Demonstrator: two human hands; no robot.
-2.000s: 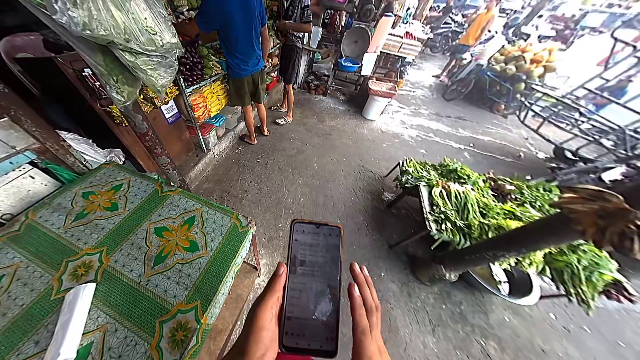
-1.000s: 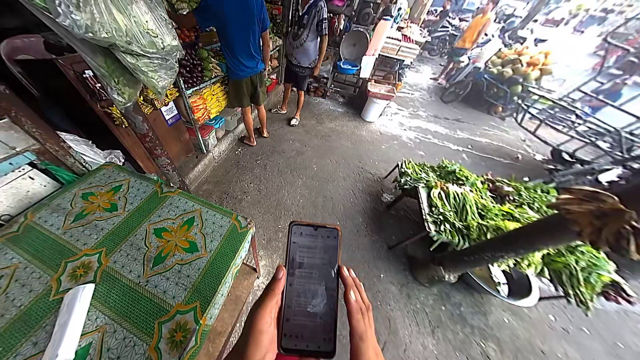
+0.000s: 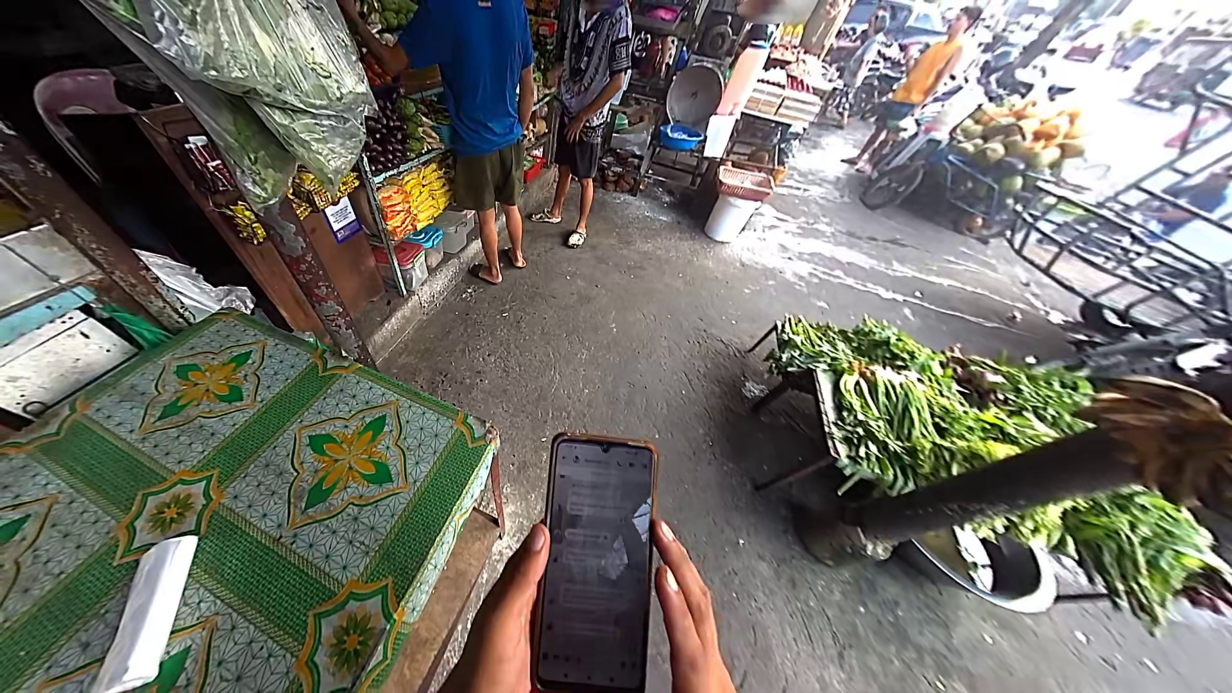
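A smartphone in a thin case is held upright at the lower middle of the head view, its screen dim and facing me. My left hand grips the phone's left edge, thumb along its side. Along the right edge rest the fingers of my right hand. Left of the hands stands a table with a green and white patterned tablecloth, and a folded white paper or cloth lies on it.
Leafy green vegetables lie on a low stand at right, beside a dark post and a metal basin. Two people stand at a produce stall. Further back are a white bucket and a cart of coconuts.
The fingers of my right hand, spread beside the phone two seconds ago, have closed in against its edge. The person in the patterned shirt at the stall has turned and shifted.
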